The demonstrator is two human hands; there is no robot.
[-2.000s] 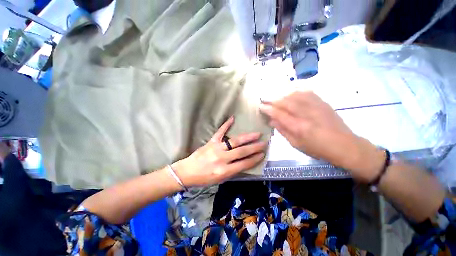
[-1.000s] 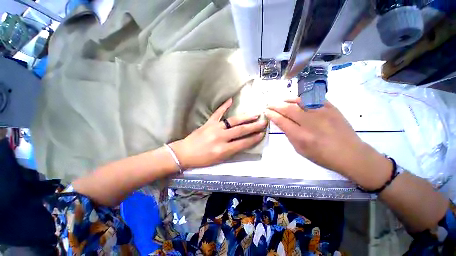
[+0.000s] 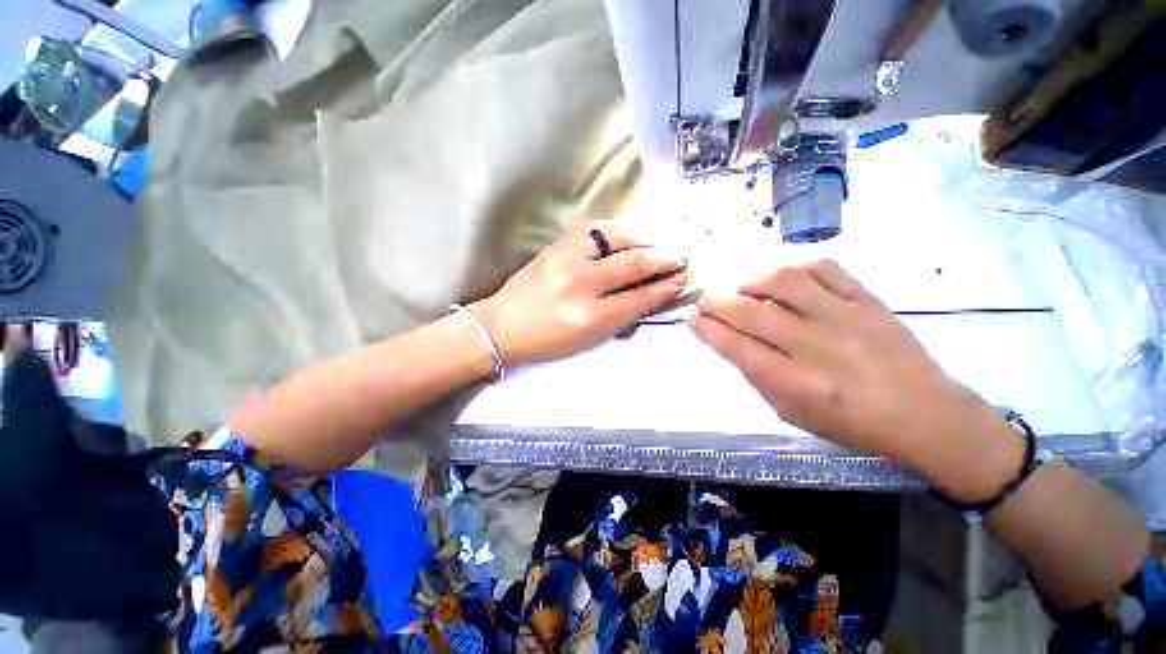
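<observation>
A large khaki garment piece [image 3: 371, 217] covers the left of the white table and reaches toward the needle area. The white sewing machine head [image 3: 716, 77] stands above it, with the brightly lit presser foot and needle parts [image 3: 701, 143]. My left hand [image 3: 582, 294] rests on the cloth's right edge, its fingertips pressing the edge in front of the needle. My right hand [image 3: 825, 351] has its fingertips together at the same cloth edge, just right of the left fingertips. Glare and fingers hide how much cloth it pinches.
A grey-blue cylinder fitting [image 3: 809, 202] hangs right of the needle. A clear crumpled plastic sheet [image 3: 1112, 307] lies at the right. A ruler strip [image 3: 691, 460] runs along the front edge. A blue crate [image 3: 384, 530] is below. A person's dark sleeve [image 3: 64, 498] shows at the left.
The khaki cloth edge has moved up toward the needle, baring more of the table front. My left hand has moved up with it. My right hand stays beside the left fingertips. The camera view has shifted.
</observation>
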